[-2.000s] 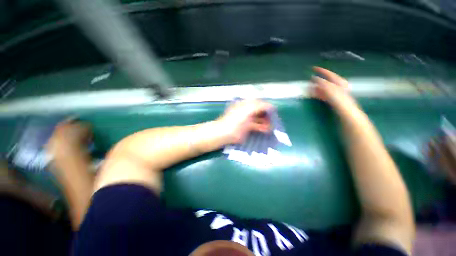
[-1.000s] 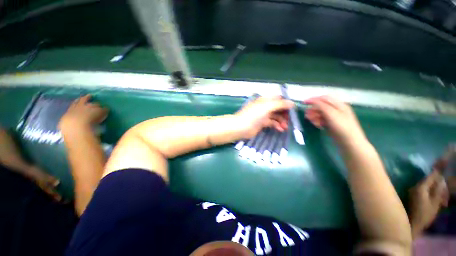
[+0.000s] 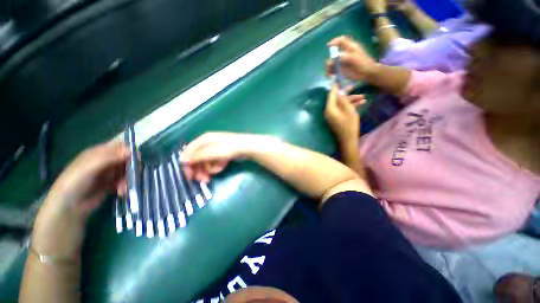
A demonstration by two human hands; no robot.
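Note:
Several slim dark pen-like sticks with white ends lie side by side in a fan on the green worktop, white ends towards me. My left hand is bare, blurred and at the row's left side. Its fingers are closed on one dark stick, which is over the left part of the row. My right hand is bare, with curled fingers against the upper right end of the row. Its fingers cover parts of the sticks there, and its grip cannot be told.
A pale edge rail runs diagonally beyond the row. Past it, loose sticks lie on the dark green belt. A person in a pink shirt sits at right, holding a stick. A person in a lilac sleeve and a blue bin are beyond.
The view has swung right, so the rail runs diagonally and the neighbour shows. My left hand, earlier over the fan, is at its left with a stick. My right hand has come to its right end.

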